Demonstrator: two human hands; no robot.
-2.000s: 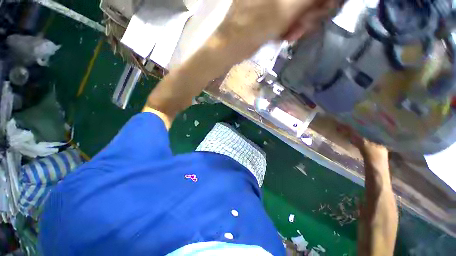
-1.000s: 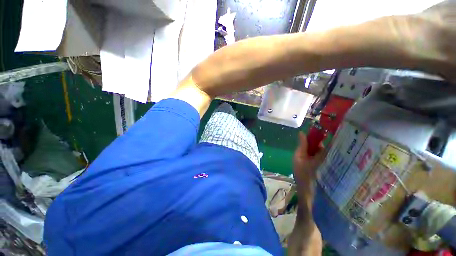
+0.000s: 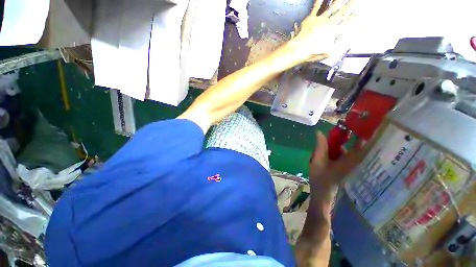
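Observation:
The cutting machine (image 3: 417,172), a large grey housing with labels, fills the right side. My right hand (image 3: 336,164) is closed around its red handle (image 3: 339,142). The silver base plate (image 3: 302,101) juts over the table's near edge. The thin dark upright of the machine stands between the plate and the housing. My left hand (image 3: 329,28) lies with spread fingers at the near edge of the bright white marker paper (image 3: 396,18), left of the machine; it holds nothing that I can see. Overexposure hides the paper's detail and blurs my fingertips.
White-topped cut bundles (image 3: 122,49) lie on the table at the upper left, some over its edge. A grey surface (image 3: 271,18) and scraps lie beside them. The green floor (image 3: 156,114) has a yellow line, and crumpled waste (image 3: 49,172) lies at the far left.
My left hand has come into view, reaching over the white sheet; before, the arm extended out at the upper right. The machine and my right hand on it have shifted slightly right.

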